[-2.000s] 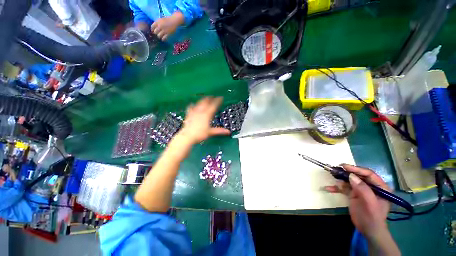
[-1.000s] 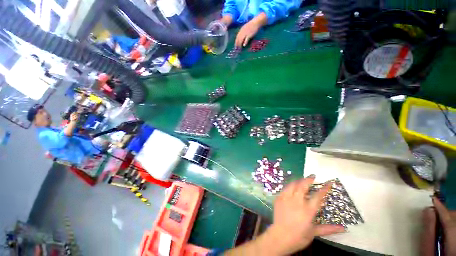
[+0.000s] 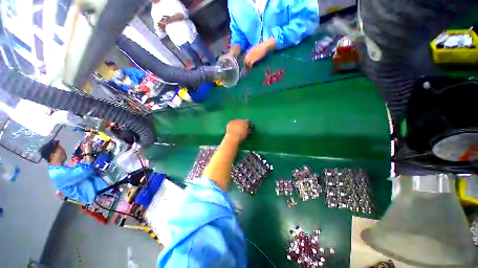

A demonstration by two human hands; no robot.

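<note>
My left hand point(image 3: 238, 129) reaches far forward over the green bench, its fingers closed at a small dark board piece point(image 3: 250, 126); most of that piece is hidden or blurred. My right hand is out of the picture. A dark board panel point(image 3: 251, 171) lies on the green mat just right of my left forearm. Smaller board pieces point(image 3: 305, 183) and a larger panel point(image 3: 347, 189) lie further right. A loose pile of pinkish and white components point(image 3: 307, 248) is below them. The white sheet point(image 3: 361, 233) shows at the lower right, with a panel edge point(image 3: 384, 264) at the frame's bottom.
The translucent extractor hood point(image 3: 424, 222) and black fan point(image 3: 445, 120) stand at the right. A gridded tray point(image 3: 200, 161) is partly behind my forearm. A grey hose point(image 3: 388, 57) hangs at upper right. A person in blue point(image 3: 272, 26) works across the bench; another point(image 3: 71, 175) is at far left.
My left hand has left the panel on the white sheet and moved forward and left to the small board piece. The view has swung left and up, and my right hand has left it.
</note>
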